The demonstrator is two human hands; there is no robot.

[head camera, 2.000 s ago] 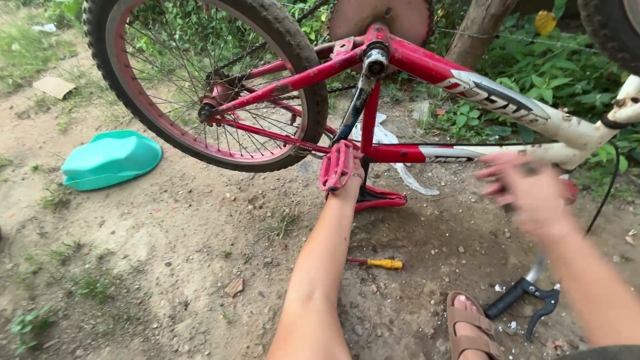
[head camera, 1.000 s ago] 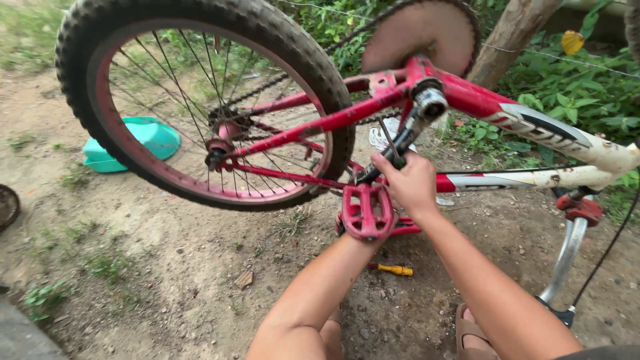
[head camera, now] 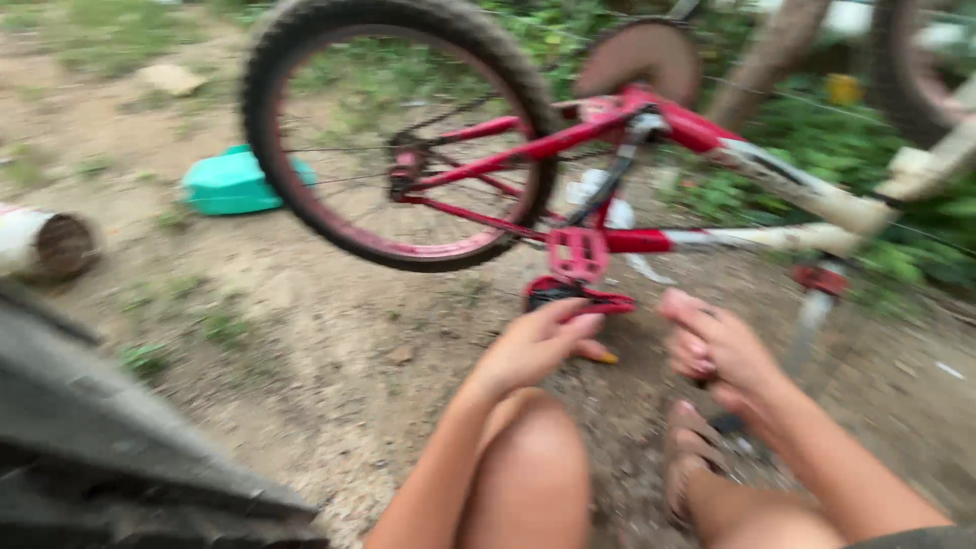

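Note:
An upside-down bicycle with a red and white frame stands on the dirt, its rear wheel at the left. The red pedal sits at the low end of the crank arm. Just below the pedal, near the red-edged saddle, is my left hand, fingers apart, not around the pedal. My right hand is to the right with its fingers curled; blur hides whether it holds something small. The yellow tip of a screwdriver shows beyond my left hand's fingers.
A teal plastic piece lies left behind the rear wheel. A white cylindrical container is at the far left, above a grey ridged object. A wooden post and green plants stand behind the bicycle. My sandaled foot is below my right hand.
My left hand has come off the pedal. My right hand has moved away from the crank and pedal, back toward me. The view has shifted, bringing the grey object and white container into sight.

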